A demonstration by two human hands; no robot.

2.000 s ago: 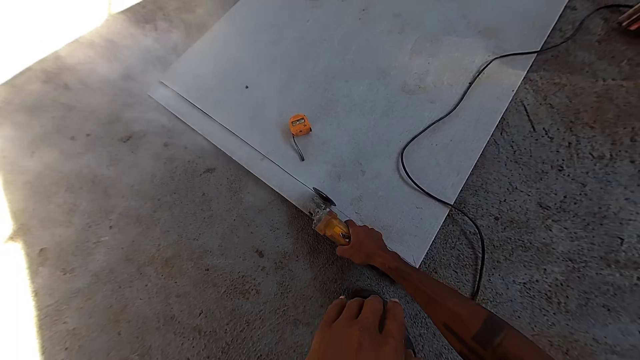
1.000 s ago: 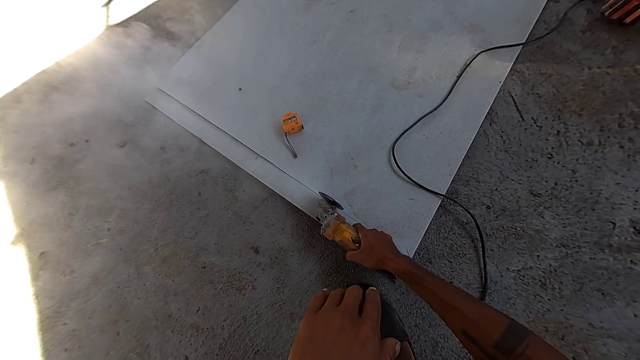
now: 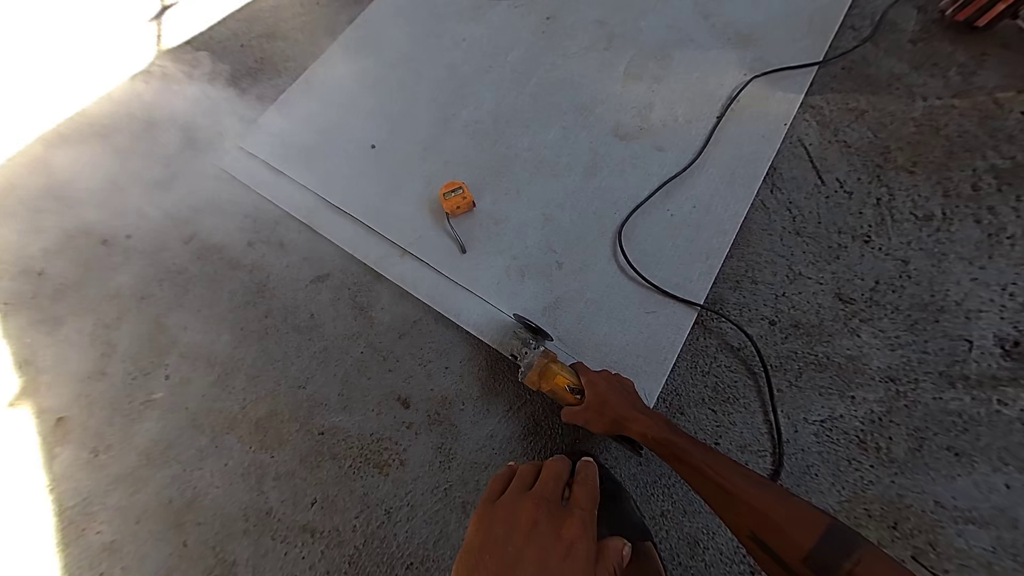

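My right hand (image 3: 610, 400) is closed around the yellow body of an angle grinder (image 3: 554, 378). Its dark cutting disc (image 3: 533, 326) stands on edge at a thin straight cut in a large pale flat sheet (image 3: 560, 160). The cut runs from the disc to the sheet's far left edge, close beside the near long edge. My left hand (image 3: 536, 512) rests palm down at the bottom, over a dark rounded thing that looks like a shoe or a knee; its fingers hold no tool. An orange tape measure (image 3: 457, 198) lies on the sheet beyond the disc, with a short grey strip beside it.
A black power cord (image 3: 632, 264) curves over the sheet's right part and onto the rough concrete floor (image 3: 280, 400). Pale dust drifts at the upper left, near brightly sunlit ground. A stack of reddish pieces (image 3: 982, 11) sits at the top right corner.
The grinder in my right hand has moved a little along the sheet toward its near right corner, and the cut behind the disc has lengthened. My left hand stays low in view.
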